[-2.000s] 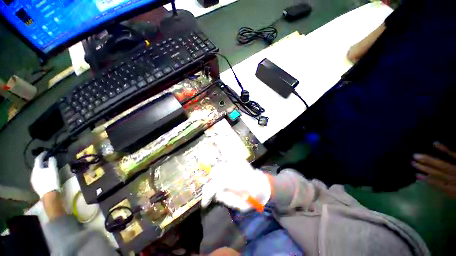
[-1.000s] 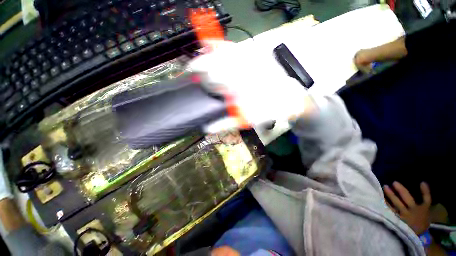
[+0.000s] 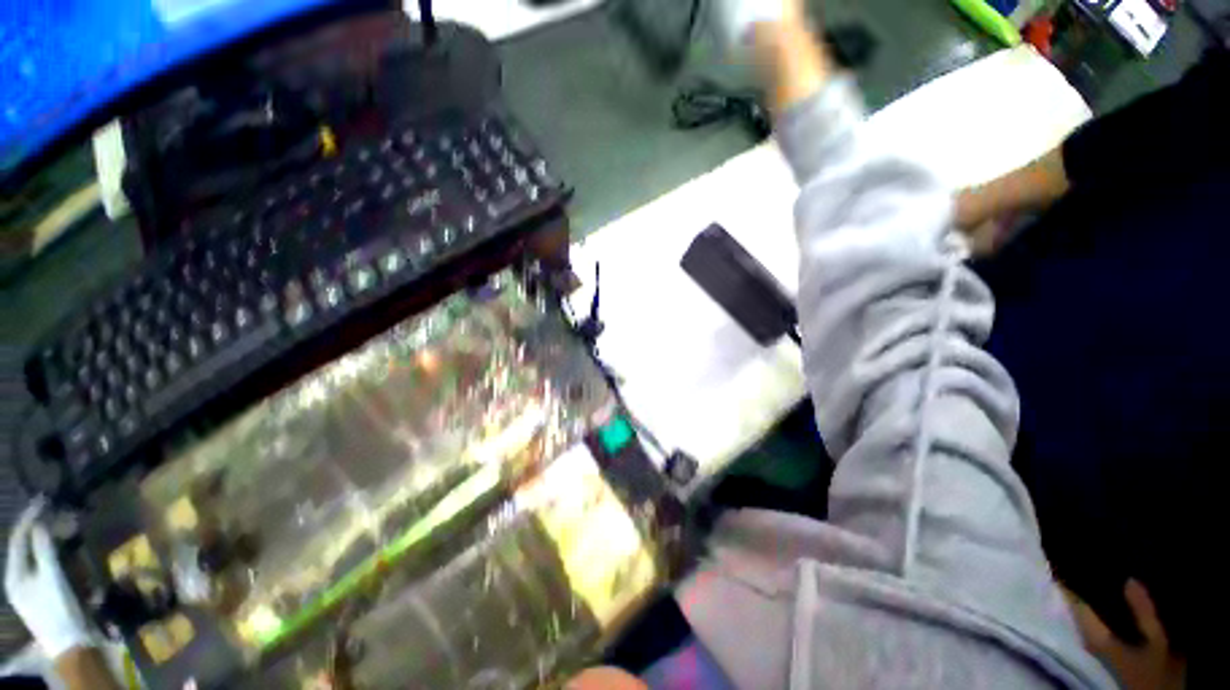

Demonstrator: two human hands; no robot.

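Observation:
Two dark test fixtures lie side by side under shiny, wrinkled film: the upper fixture (image 3: 337, 465) and the lower fixture (image 3: 472, 607). No adapter lies on either one. A green block (image 3: 617, 434) shows at their right end. My right hand (image 3: 750, 16), in a white glove, is far forward at the top edge, blurred and partly cut off. A dark blur shows beside it; I cannot tell if it is held. My left hand (image 3: 47, 586), gloved, is at the far left beside the upper fixture's left end; its grip is unclear.
A black power adapter (image 3: 739, 285) lies on the white bench (image 3: 701, 391) right of the fixtures. The keyboard (image 3: 297, 290) and blue monitor (image 3: 162, 54) are behind. A coiled cable (image 3: 715, 108) lies beyond. Another person's arm (image 3: 1012, 202) rests at the right.
The adapter has left the upper fixture. My right hand has moved from over the fixture's right end forward to the top edge. The view has shifted, showing more of the monitor and my left hand.

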